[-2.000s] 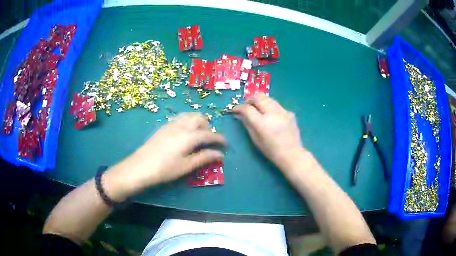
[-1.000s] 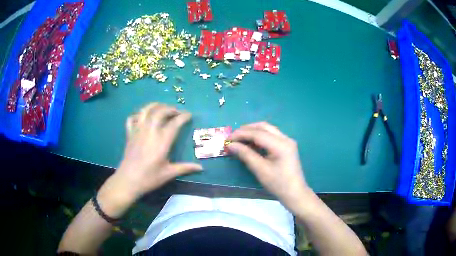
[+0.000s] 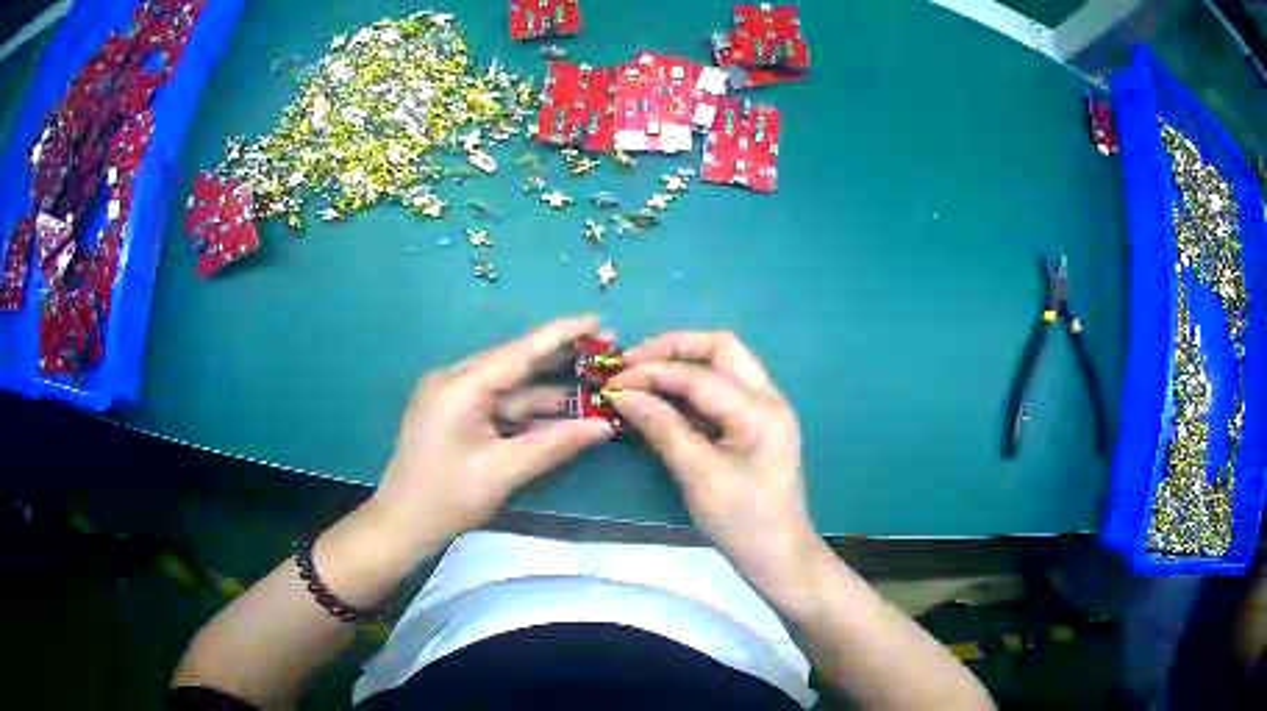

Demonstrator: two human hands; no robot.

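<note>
A red circuit board is between my hands near the front of the green mat, partly hidden by fingers. My left hand grips it from the left, fingers at the far edge and thumb at the near edge. My right hand pinches a small gold connector at the board's right side. Another gold piece shows on the board just beyond it. The loose connector pile lies at the upper left, with several strays to its right.
Waiting red boards lie at the top centre, one left of the pile. A blue tray of boards is at left, a blue tray of small parts at right. Open cutters lie beside the right tray.
My left hand has moved right and closed on the board, which was lying flat on the mat. My right hand has shifted slightly left. The whole view has shifted a little.
</note>
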